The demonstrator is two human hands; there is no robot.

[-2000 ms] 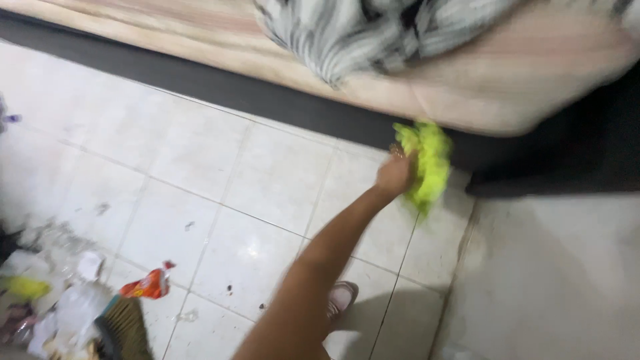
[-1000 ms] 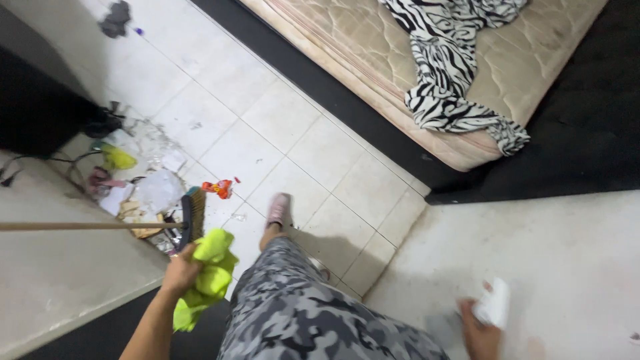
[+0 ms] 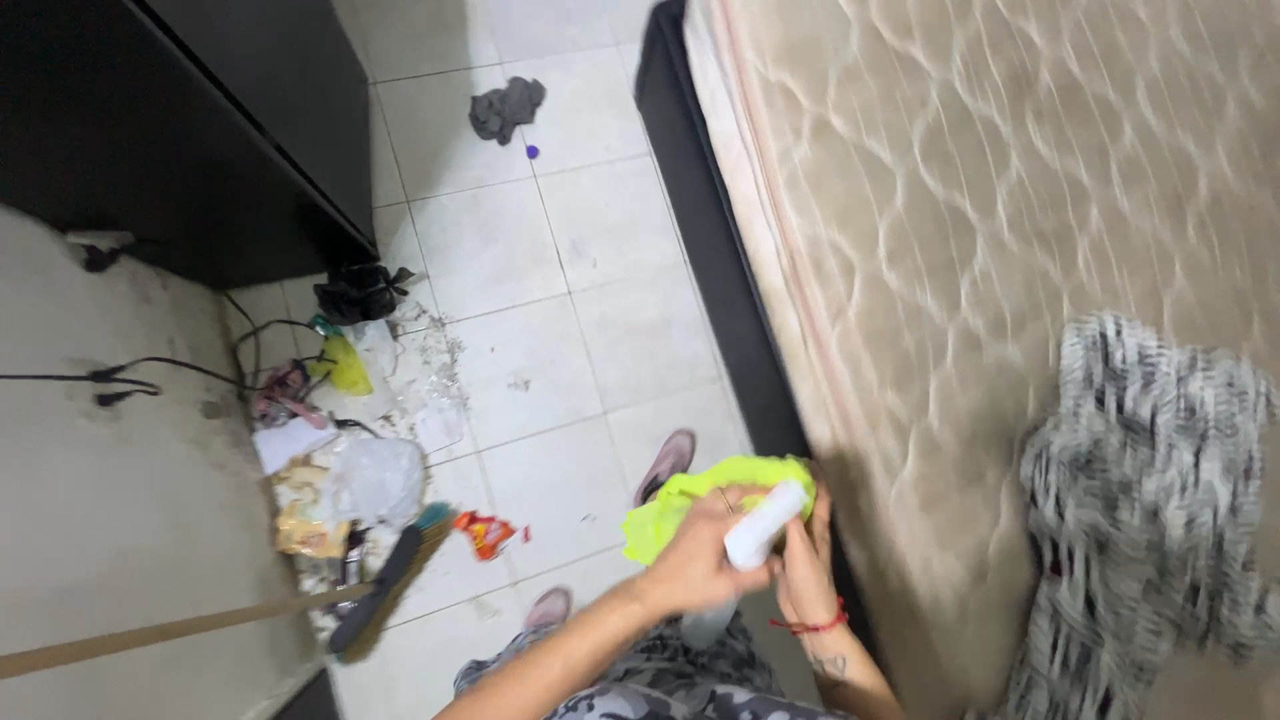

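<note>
My left hand (image 3: 700, 555) is closed around the neck of a bottle with a white top (image 3: 765, 525); part of its translucent body (image 3: 708, 622) shows below the hand. A bright yellow-green cloth (image 3: 665, 510) spreads behind the fingers of both hands. My right hand (image 3: 812, 565), with a red string bracelet at the wrist, meets the left one and grips the right part of the cloth, its thumb beside the white top. Some fingers are hidden by the cloth and the bottle. Both hands are above the floor, beside the bed's edge.
A bare mattress (image 3: 900, 200) on a black bed frame (image 3: 715, 260) carries a zebra-print blanket (image 3: 1140, 500). At left, a broom (image 3: 390, 585) leans near plastic bags (image 3: 375, 480), wrappers and black cables (image 3: 190, 368). A grey cloth (image 3: 507, 108) lies on the tiles by a dark cabinet (image 3: 180, 130).
Two seconds ago one hand held the cloth against the bed frame. One second ago my hands were apart, cloth in the left, a white object in the right; now they are together. The view has turned.
</note>
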